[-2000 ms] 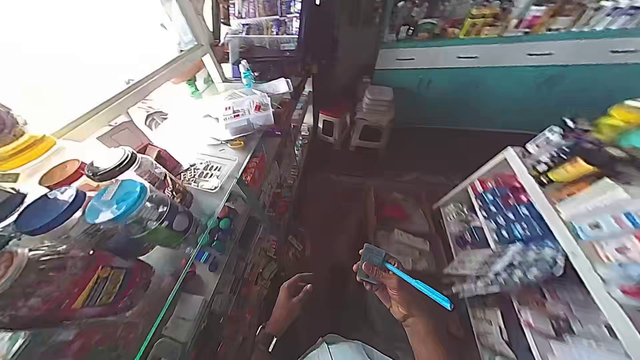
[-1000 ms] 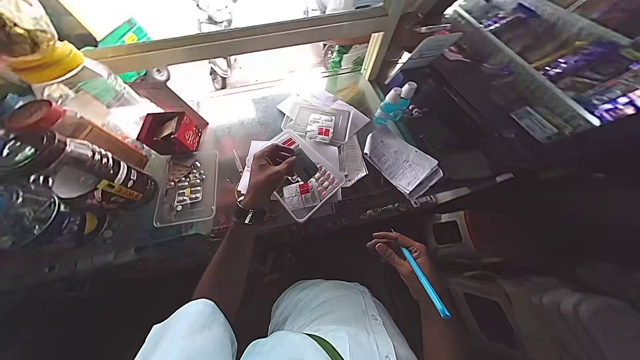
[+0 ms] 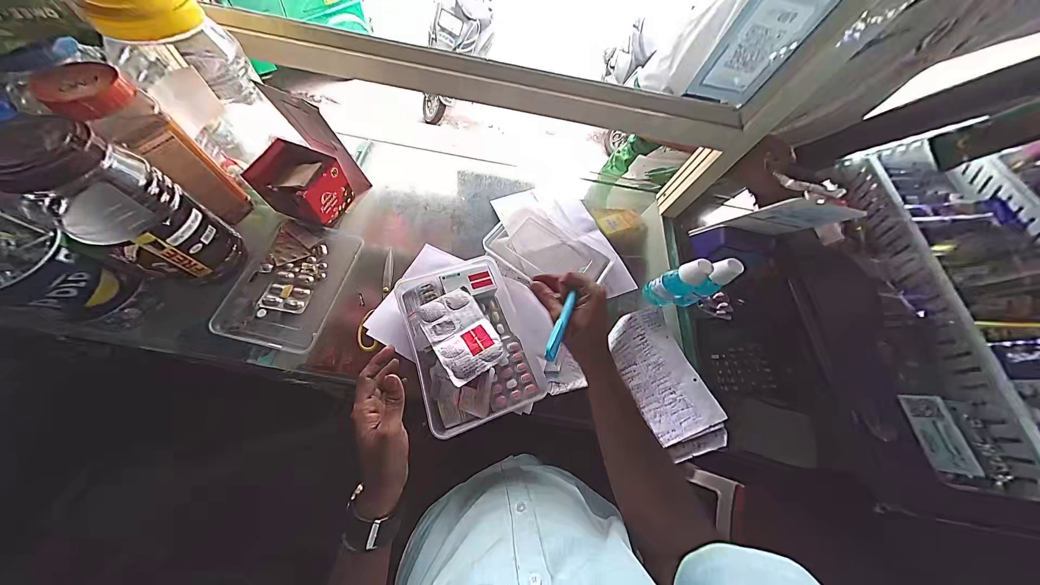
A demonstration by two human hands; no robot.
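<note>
A blue pen [image 3: 561, 327] is held in my right hand [image 3: 573, 309], over white papers just right of a clear plastic box [image 3: 432, 410]. Silver blister packs of tablets [image 3: 461, 335] with red printing lie in that box. My left hand [image 3: 380, 426], palm turned up and fingers apart, is beside the box's lower left side and holds nothing. Beyond my right hand rests a clear plastic lid or tray [image 3: 536, 246] on papers. Scissors [image 3: 387, 272] with a yellow handle lie left of the box.
On the left stand a shallow plastic tray [image 3: 223, 325] with blister packs, a red carton [image 3: 284, 183] and large jars [image 3: 175, 219]. To the right are blue bottles with white caps [image 3: 678, 280] and handwritten sheets [image 3: 662, 378]. A window frame [image 3: 487, 77] runs behind the counter.
My left hand has drawn back from over the box, no longer holding the dark item. My right hand has moved up over the papers with the pen. The view has swung to the counter.
</note>
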